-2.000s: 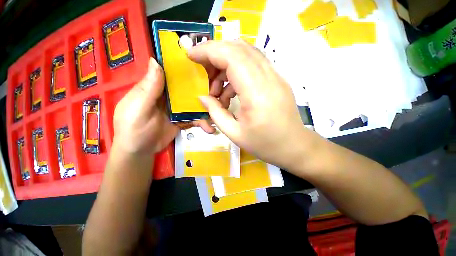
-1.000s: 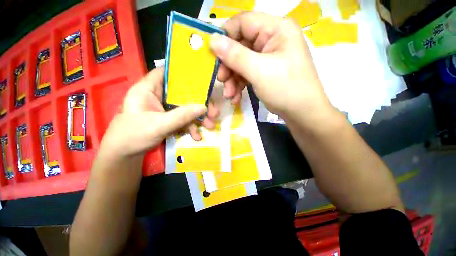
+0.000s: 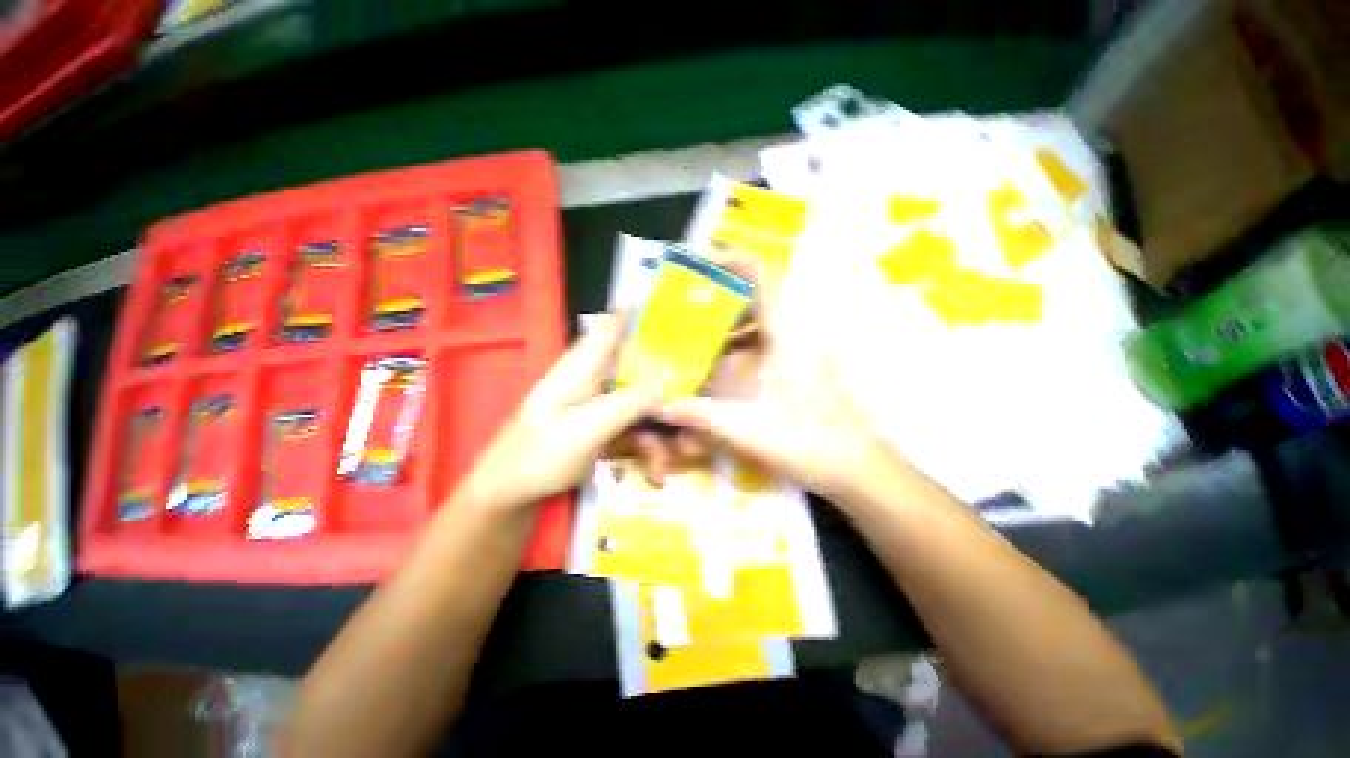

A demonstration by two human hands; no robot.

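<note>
A phone middle frame covered by a yellow adhesive piece (image 3: 683,326) is held tilted between both hands, its dark blue rim showing at the top. My left hand (image 3: 570,415) grips its lower left side. My right hand (image 3: 792,407) holds its lower right side, thumb near the bottom edge. The picture is blurred. Adhesive sheets with yellow pieces (image 3: 652,551) lie overlapping under and below the hands. The red blister tray (image 3: 333,560) is at the left, with frames in nine pockets and its lower right pocket showing bare red.
Used white liners with yellow scraps (image 3: 992,400) are heaped at right. A green bottle (image 3: 1236,333) and a dark bottle with a blue label (image 3: 1318,388) lie beyond, near a cardboard box (image 3: 1221,141). A yellow strip sheet (image 3: 33,459) is at far left. A green surface (image 3: 666,104) runs behind.
The view has pulled back and shows more of the bench. The hands and covered frame appear lower and smaller. My right hand has moved from the frame's top corner to its lower right.
</note>
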